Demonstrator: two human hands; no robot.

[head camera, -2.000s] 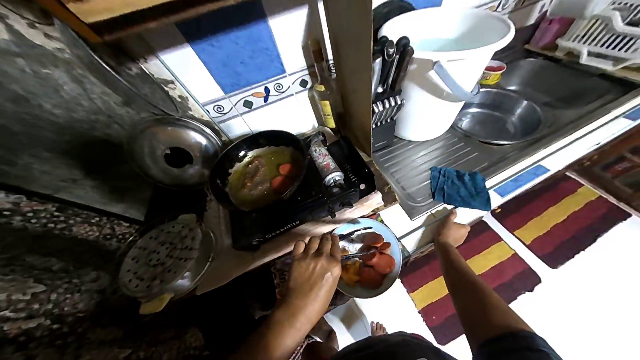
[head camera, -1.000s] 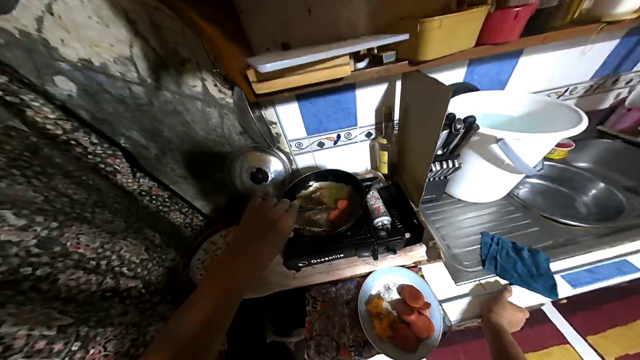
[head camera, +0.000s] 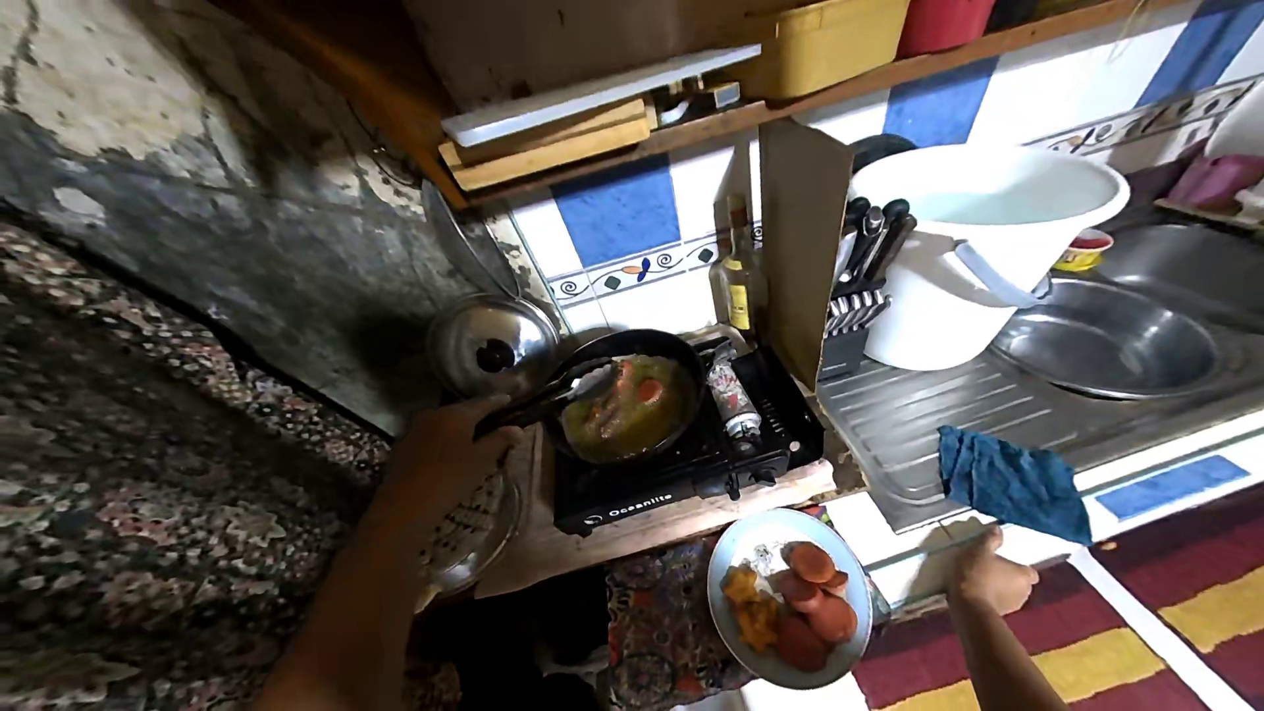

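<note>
My left hand (head camera: 459,444) grips the black handle of metal tongs (head camera: 553,393), whose tips reach over the oil in a black frying pan (head camera: 681,434). Reddish slices of food (head camera: 649,391) lie in the oil. The pan sits on a black portable gas stove (head camera: 632,494), with a gas canister (head camera: 733,397) at its right side. Below the stove is a plate (head camera: 728,632) with red round slices and orange-yellow pieces. My right hand (head camera: 992,575) rests at the counter edge, just below a dark teal cloth (head camera: 1017,482); its fingers are partly hidden.
A metal lid (head camera: 494,346) leans by the wall left of the pan, with a perforated pan or strainer (head camera: 474,523) below. A cardboard panel (head camera: 805,247) separates the stove from a knife block (head camera: 842,346), a white bucket (head camera: 938,286) and the sink with a metal basin (head camera: 1106,341). A shelf (head camera: 711,128) hangs above.
Two seconds ago my left hand was at the plate; it has moved to the pan. Since a second ago, the tongs have shifted toward the pan's left side. The view has swung upward.
</note>
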